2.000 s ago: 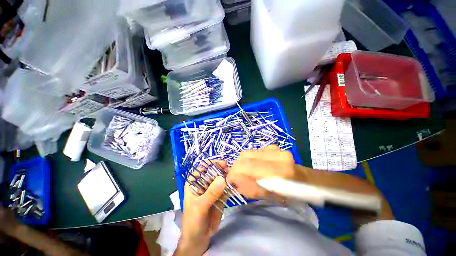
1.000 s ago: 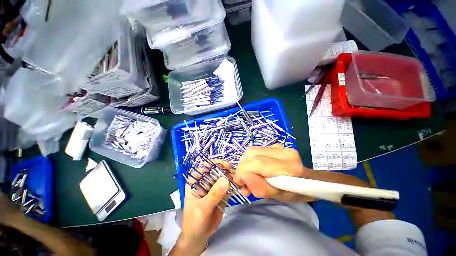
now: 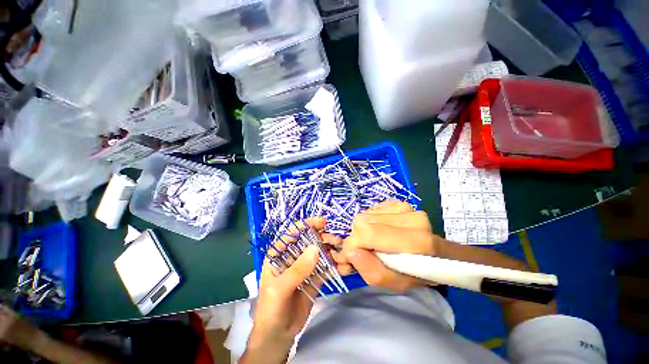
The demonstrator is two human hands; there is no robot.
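Observation:
My left hand [image 3: 288, 274] holds a fan of slim metal rods [image 3: 326, 269] across its palm and fingers, over the near edge of the blue parts tray [image 3: 254, 213]. The tray is heaped with more rods [image 3: 317, 190]. My right hand [image 3: 388, 238] is closed around a white pen-like tool [image 3: 455, 270] with a black end that points to the right. The tool's working tip is hidden by my right hand, whose fingertips are close beside the rods.
A clear box of rods [image 3: 288, 135] stands behind the tray. A clear box of white pieces [image 3: 186, 195] and a scale [image 3: 147, 270] are at left. A red tray [image 3: 484, 153], a printed sheet [image 3: 471, 202] and a tall white container [image 3: 420, 64] are at right. Another person's arm [image 3: 43, 341] shows lower left.
The white tool swings from blurred to sharp, its black end moving right, then slightly back left. The rods in my left hand shift a little and spread. Both hands stay over the tray's near edge.

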